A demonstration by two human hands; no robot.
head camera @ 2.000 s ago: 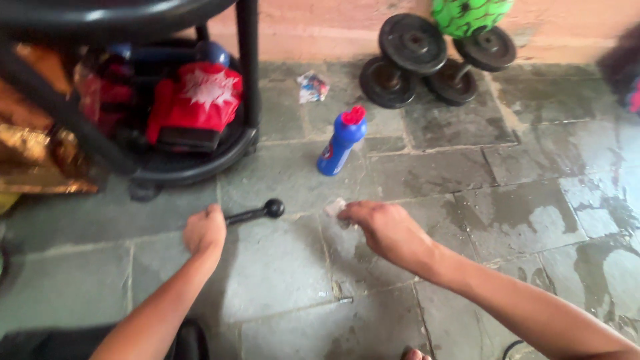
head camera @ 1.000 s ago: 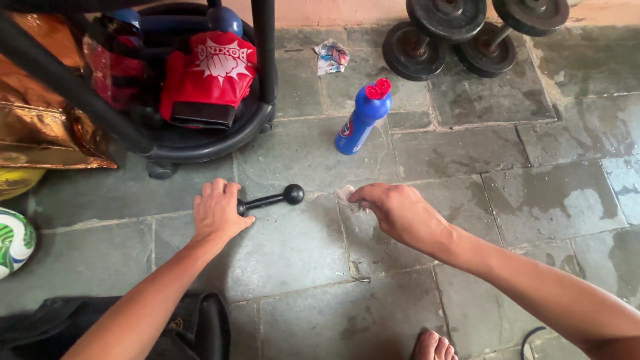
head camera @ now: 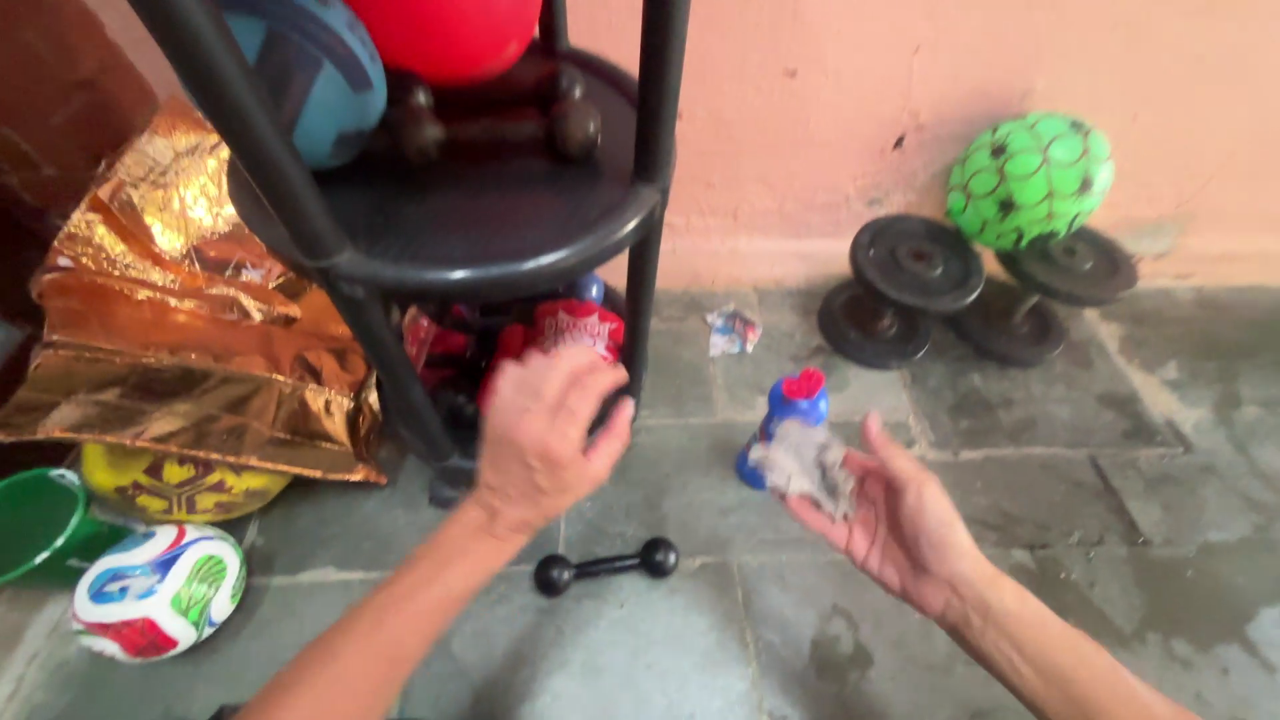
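Note:
My left hand (head camera: 550,435) is raised, blurred, its fingers loosely curled and nothing visible in it, in front of the red boxing glove (head camera: 580,325) on the rack's bottom shelf. Below it a small black dumbbell (head camera: 607,566) lies on the stone floor, touched by neither hand. My right hand (head camera: 900,515) is turned palm up, with a crumpled, dirty greyish cloth or tissue (head camera: 805,468) on its fingers. Behind that piece stands a blue bottle with a red cap (head camera: 797,398), partly hidden by it.
A black round-shelved rack (head camera: 500,262) holds balls and a dumbbell. Left are copper-coloured foil (head camera: 200,340), a yellow ball (head camera: 180,482), a multicoloured ball (head camera: 160,592) and a green bucket (head camera: 40,525). Plate dumbbells (head camera: 915,262), a green ball (head camera: 1030,180) and a scrap of wrapper (head camera: 733,331) are near the wall.
My left hand has let go of the small dumbbell and lifted off it. My right hand has turned palm up, showing the greyish piece. The view has tilted up toward the wall and rack.

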